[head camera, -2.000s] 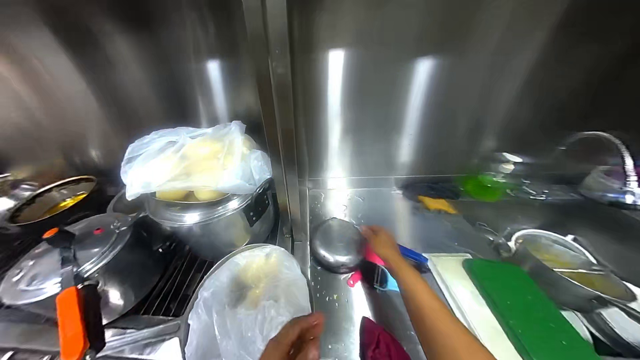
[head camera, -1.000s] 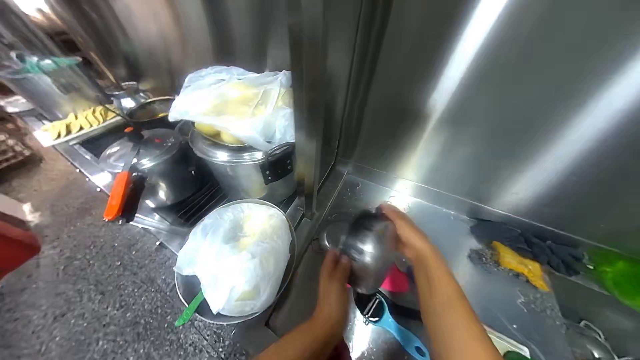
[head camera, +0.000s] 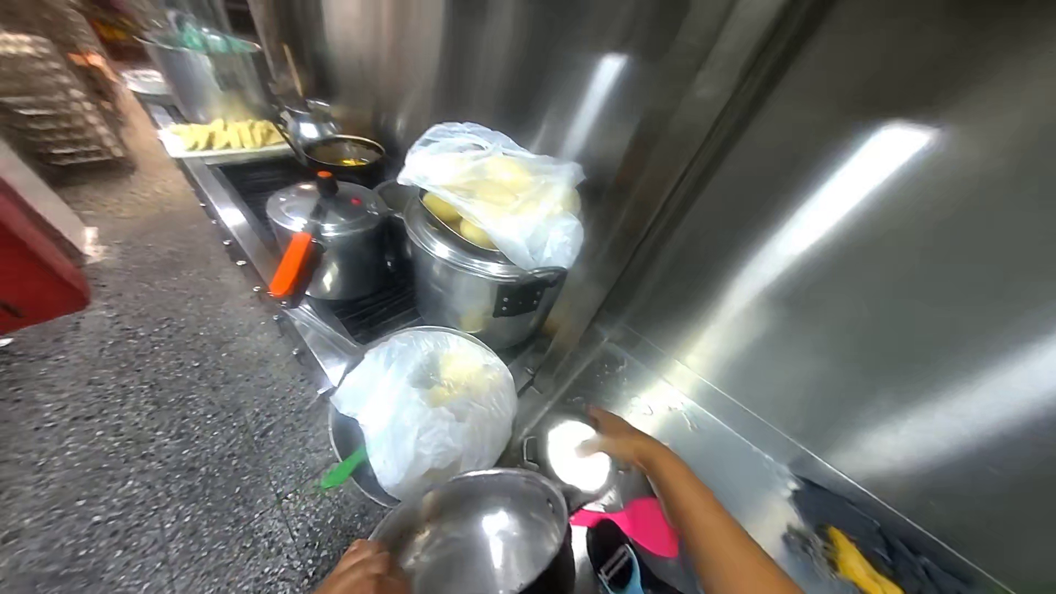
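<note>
My left hand (head camera: 367, 569) grips the rim of a steel pot (head camera: 487, 528) at the bottom centre. My right hand (head camera: 623, 441) reaches over a shiny round metal lid or dish (head camera: 577, 458) on the steel counter, its fingers at the upper edge; whether it grips it is unclear. Just below lie a pink utensil (head camera: 648, 524) and a peeler with a light blue handle (head camera: 623, 569). Left of the lid or dish, a white plastic bag (head camera: 437, 404) fills a large bowl, beside which a green handle (head camera: 342, 469) sticks out.
A large pot (head camera: 487, 297) holding potatoes under a plastic bag (head camera: 503, 186) stands on the stove, beside a pressure cooker (head camera: 330, 239) with an orange handle. A frying pan (head camera: 342, 153) and a tray of yellow pieces (head camera: 227, 136) are farther back. Dark and yellow cloths (head camera: 858, 561) lie lower right.
The view has swung left. A second ago both hands were together on a metal vessel; now they are apart, the left at the pot's rim and the right over the lid or dish.
</note>
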